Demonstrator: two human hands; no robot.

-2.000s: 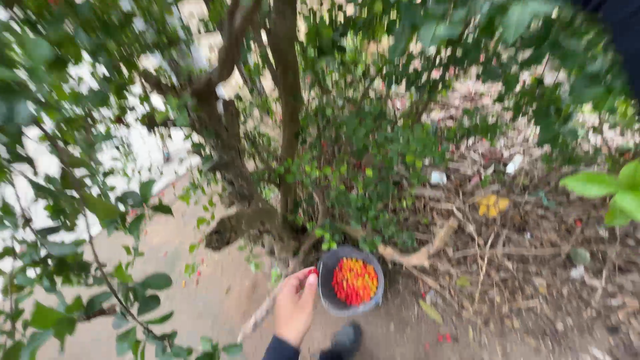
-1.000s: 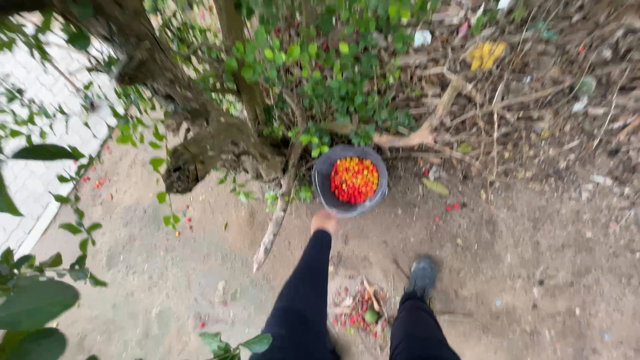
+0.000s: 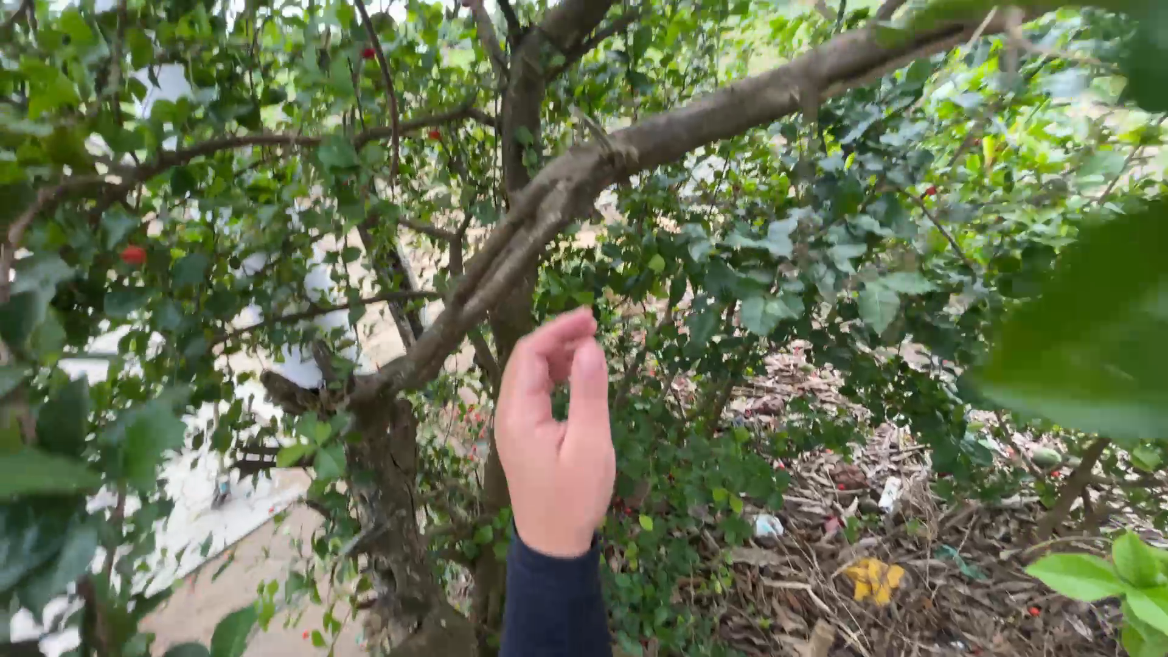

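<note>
My left hand (image 3: 558, 429), in a dark blue sleeve (image 3: 555, 598), is raised in front of a tree. Its fingers curl toward the thumb with a small gap, and I make out nothing between them. Just above and left of the fingertips runs a thick forked branch (image 3: 675, 137), seemingly apart from the hand. Small red fruits show among the leaves: one at the left (image 3: 133, 254), one near the upper branches (image 3: 434, 134) and another at the right (image 3: 929, 192). My right hand is outside the view.
The gnarled trunk (image 3: 388, 511) stands left of my arm. Large blurred leaves (image 3: 1086, 328) hang close at the right. Dry leaf litter and twigs (image 3: 794, 593) cover the ground at lower right, with a yellow scrap (image 3: 873, 580). Pale paving (image 3: 196, 511) lies beyond the trunk.
My left hand has left the dark bucket of red and orange fruits and risen to the branches. The view has tilted up, and the bucket is out of sight.
</note>
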